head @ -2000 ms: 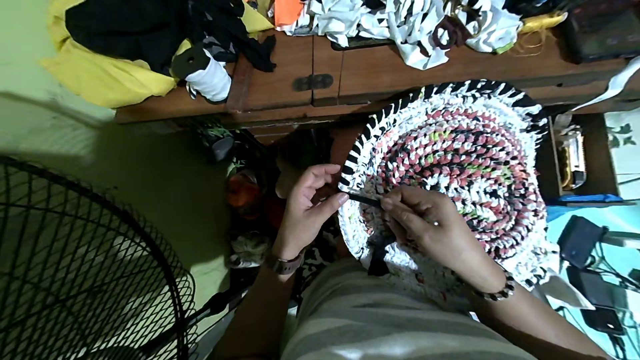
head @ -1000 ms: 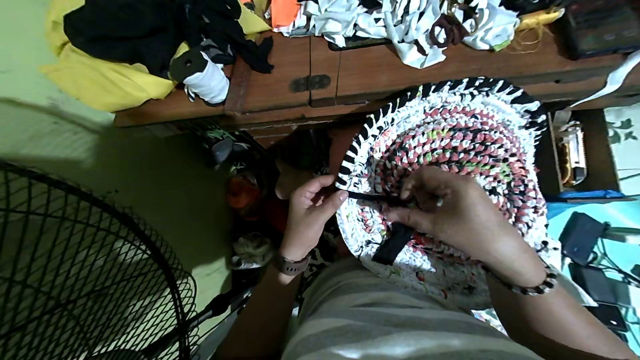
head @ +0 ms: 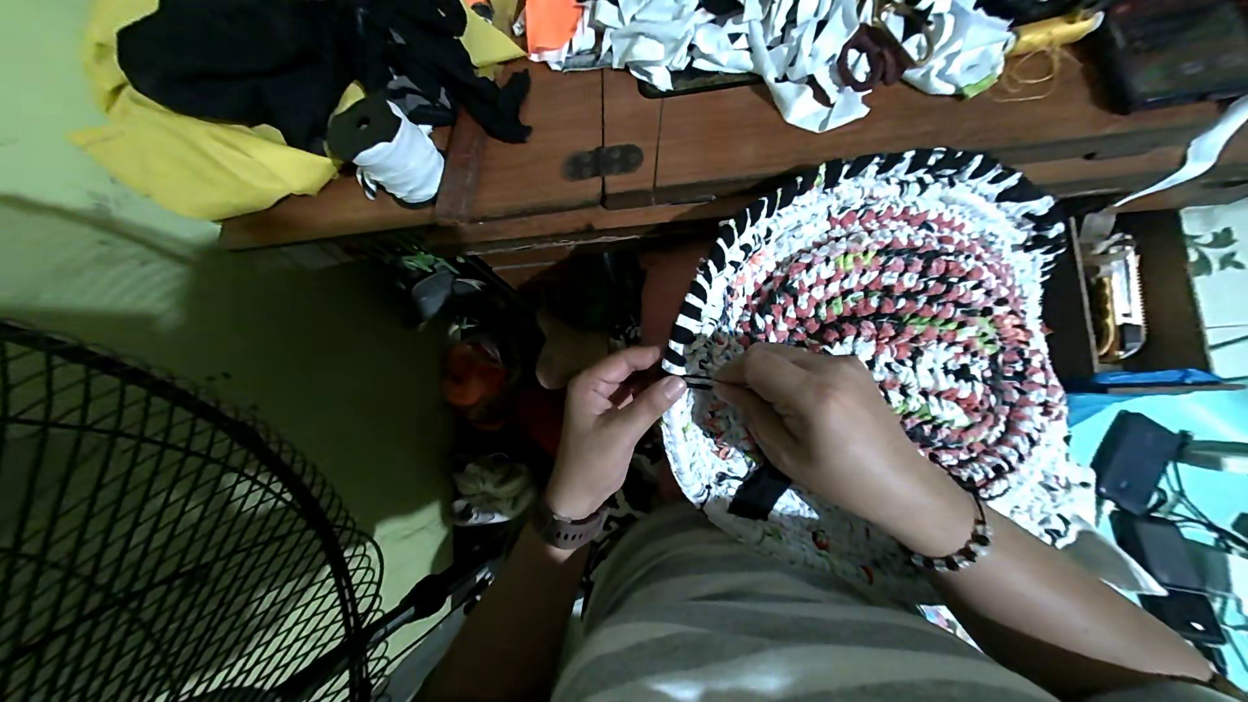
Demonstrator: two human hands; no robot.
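A round braided rag rug (head: 877, 292) in white, red and black lies over my lap and against the table edge. Black strip wraps its rim along the upper left and top. My left hand (head: 609, 419) pinches the rug's left rim between thumb and fingers, where the wrapping ends. Just right of it, my right hand (head: 814, 419) is over the rug, its fingertips closed on a thin black fabric strip (head: 698, 382) that runs to the rim. Whether a needle or hook is in those fingers cannot be told. A wider black piece (head: 760, 491) lies on the rug below.
A hinged wooden table (head: 546, 146) bears white fabric scraps (head: 702, 39), black cloth (head: 234, 68), yellow cloth (head: 214, 175) and a spool of white cord (head: 402, 161). A fan's wire guard (head: 175, 517) stands at left, an open drawer (head: 1160, 292) at right.
My right hand has moved leftward, closer to my left hand, since a second ago. The dark strip between the hands shows a shorter length. My left hand stays at the rim.
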